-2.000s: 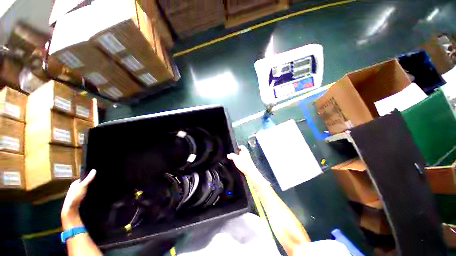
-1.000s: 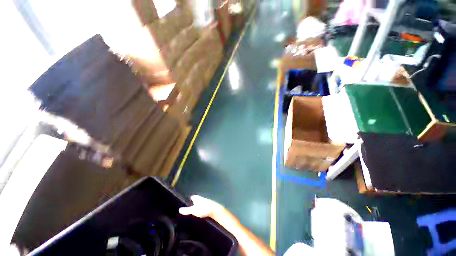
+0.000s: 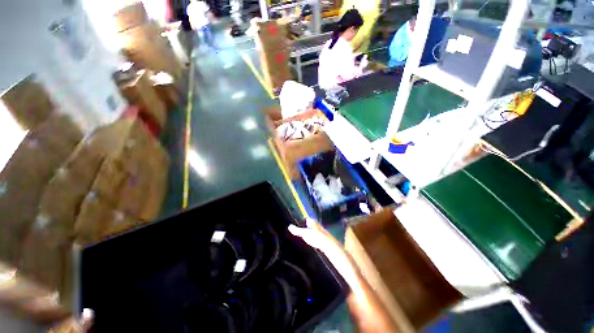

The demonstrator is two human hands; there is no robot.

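Observation:
A large black tote point(image 3: 150, 231) is held in front of me at the bottom of the view, tilted and cut off by the lower edge. Coiled black cables point(image 3: 251, 260) lie in rows in its right half, with small white labels and a blue spot. The left part inside is dark. My right hand point(image 3: 325, 250) grips the tote's right rim, thumb on top. My left hand point(image 3: 75, 323) is at the tote's left edge, blurred and mostly cut off by the frame.
A green aisle floor point(image 3: 225, 130) with yellow lines runs ahead. Cartons point(image 3: 124, 175) are stacked on the left. An open carton point(image 3: 404, 273), a blue bin point(image 3: 332, 188) and green-topped benches point(image 3: 498, 214) stand on the right. A person point(image 3: 339, 52) is at a bench; others are farther off.
The view has turned from the scale and cartons to the aisle and right-hand benches. More of the tote shows than one second ago, and my left hand is partly back in view.

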